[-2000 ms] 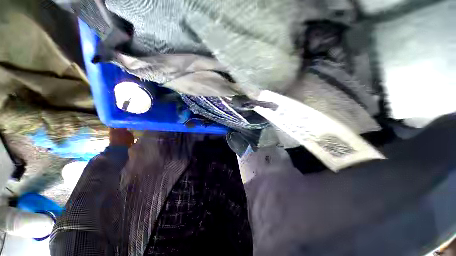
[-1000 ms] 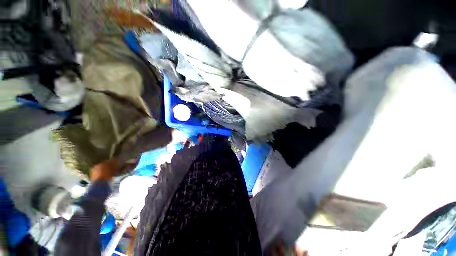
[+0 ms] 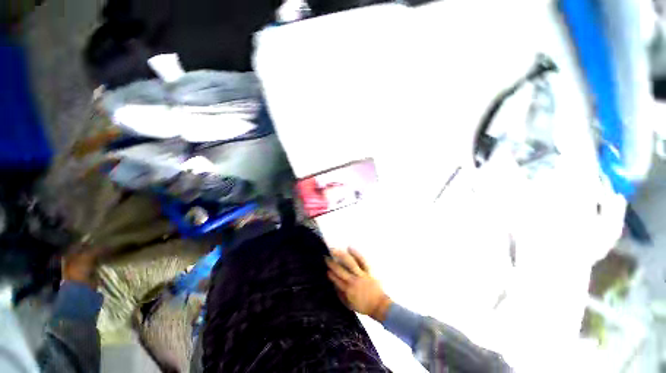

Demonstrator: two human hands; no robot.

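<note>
My left hand (image 3: 80, 264) is blurred at the lower left, against the edge of the olive-beige sack (image 3: 139, 222); whether its fingers grip the cloth cannot be told. My right hand (image 3: 356, 284) lies at the near edge of the white table (image 3: 365, 95), fingers slightly apart, with nothing visible in it. A smartphone (image 3: 337, 188) with a red and pale screen lies on the table beyond my right hand.
Grey and white cut-piece bundles (image 3: 190, 120) lie beyond the blue crate (image 3: 212, 222) on the left. A grey cloth heap with a black strap (image 3: 537, 131) lies on the table's far right. Dark clothing fills the lower middle.
The view has swung right, bringing the table, phone and right hand into clear sight. The bundles and crate now appear further left. My left hand stays by the sack.
</note>
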